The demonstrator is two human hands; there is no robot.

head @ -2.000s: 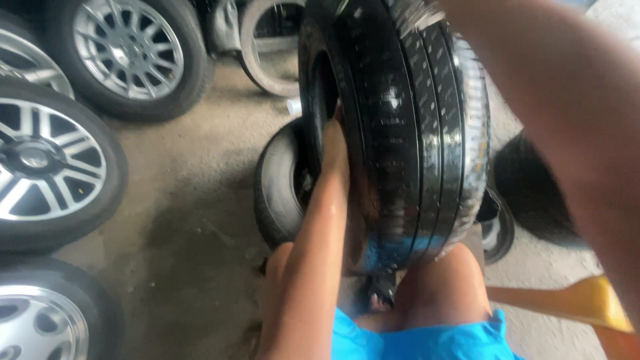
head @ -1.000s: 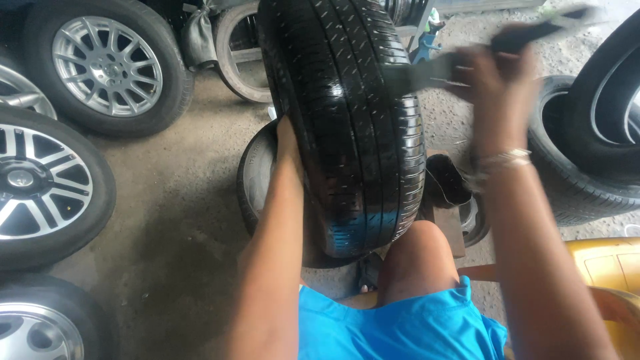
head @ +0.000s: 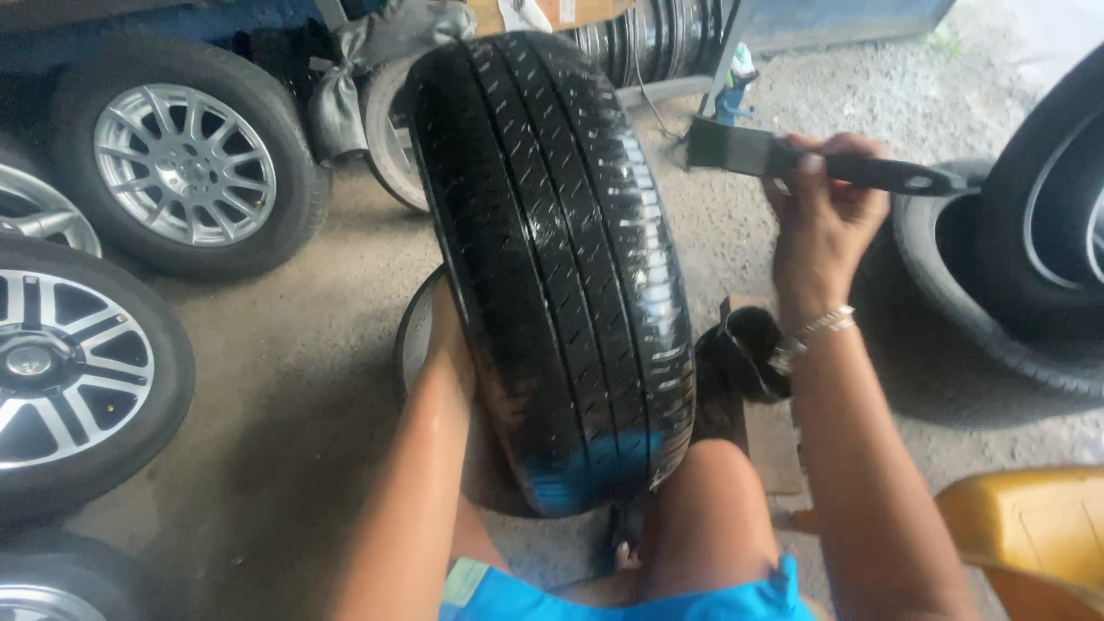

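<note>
A black rubber tire [head: 569, 276] with a wet, glossy tread stands upright between my knees, leaning slightly. My left forearm reaches to its left side; the left hand is hidden inside or behind the tire, so its grip does not show. On the right, my right hand [head: 824, 207] holds a flat paintbrush [head: 888, 172] by its dark handle, bristles pointing left, apart from the tread. Below that hand, an open dark container [head: 755, 349] sits on a piece of wood or cardboard [head: 772, 448].
Wheels with silver rims, one multi-spoke [head: 185, 164], line the left side. Stacked tires [head: 931, 285] stand at right, above a yellow plastic object [head: 1026, 526]. A blue bottle [head: 733, 95] and stacked rims [head: 655, 39] are at the back. Another tire [head: 414, 336] lies behind the upright one.
My right hand was over the top of the tire, then swung right with the brush; it is now right of the tread. The tire appears more fully in view. My left arm stays at its left side.
</note>
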